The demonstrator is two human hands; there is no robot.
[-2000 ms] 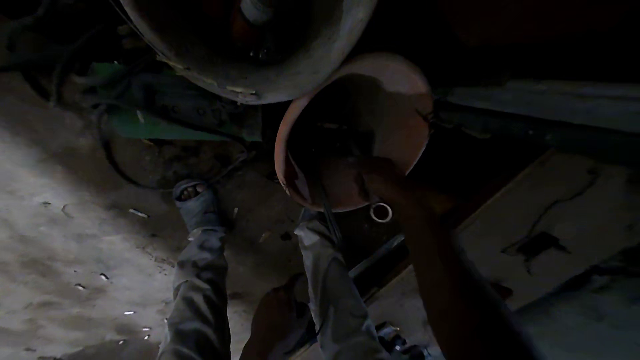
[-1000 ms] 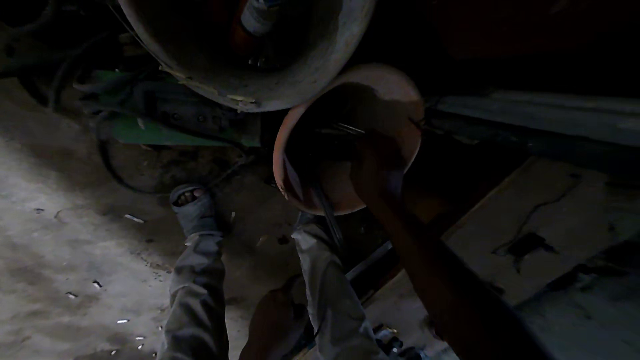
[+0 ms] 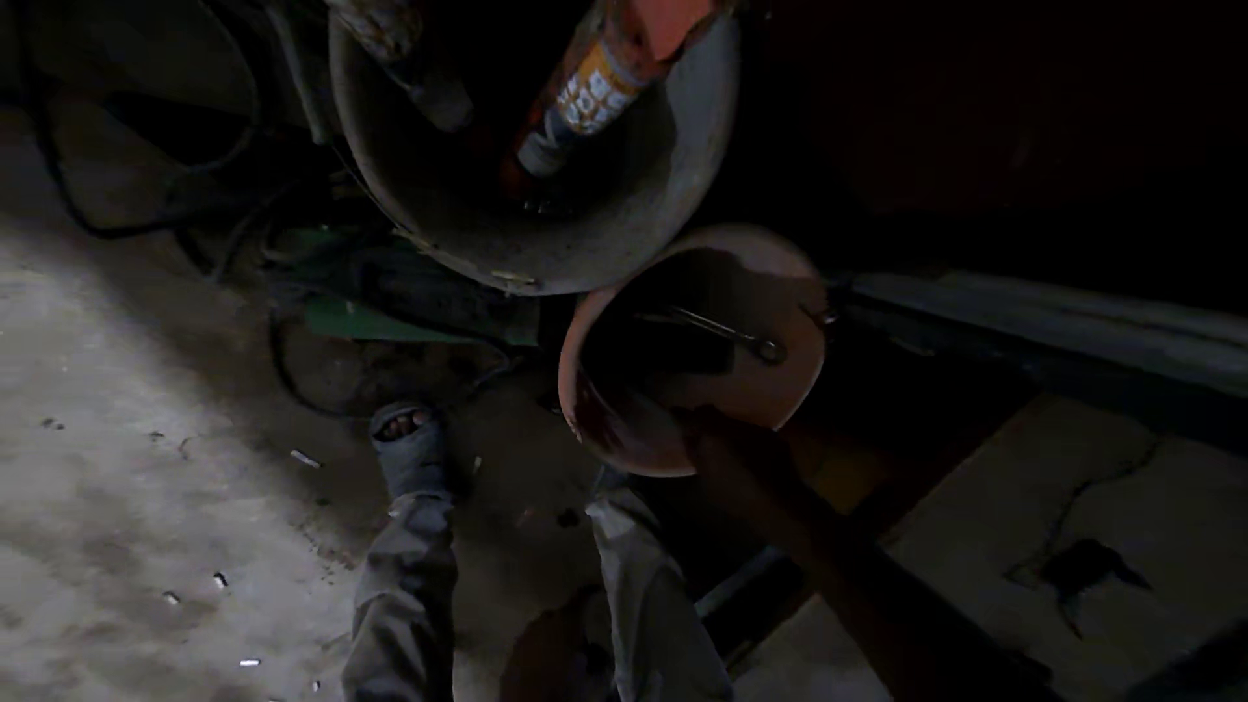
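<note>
My right hand (image 3: pixel 731 444) is at the near rim of a smaller orange-pink bucket (image 3: pixel 799 292); in the dark I cannot tell whether its fingers grip the rim. Inside that bucket lies a metal tool with a ring end, possibly a wrench (image 3: pixel 726 330), leaning towards the right wall. My left hand (image 3: pixel 556 648) is low in the view beside my leg, very dark, its fingers hidden. Behind the smaller bucket stands a large grey bucket (image 3: pixel 707 127) holding an orange tube with a printed label (image 3: pixel 590 93) and another stained cylindrical object (image 3: pixel 444 102).
Left of the buckets lie dark cables (image 3: pixel 278 356) and a green metal object (image 3: pixel 390 327). My sandalled foot (image 3: pixel 409 448) rests on the concrete floor (image 3: pixel 127 468), where several small metal bits are scattered. A long rail (image 3: pixel 1053 312) runs along the right, above a pale cracked panel (image 3: pixel 1082 487).
My right hand has moved from inside the smaller bucket to its near rim. The ring-ended tool now shows inside. The view has shifted, showing more of the large bucket.
</note>
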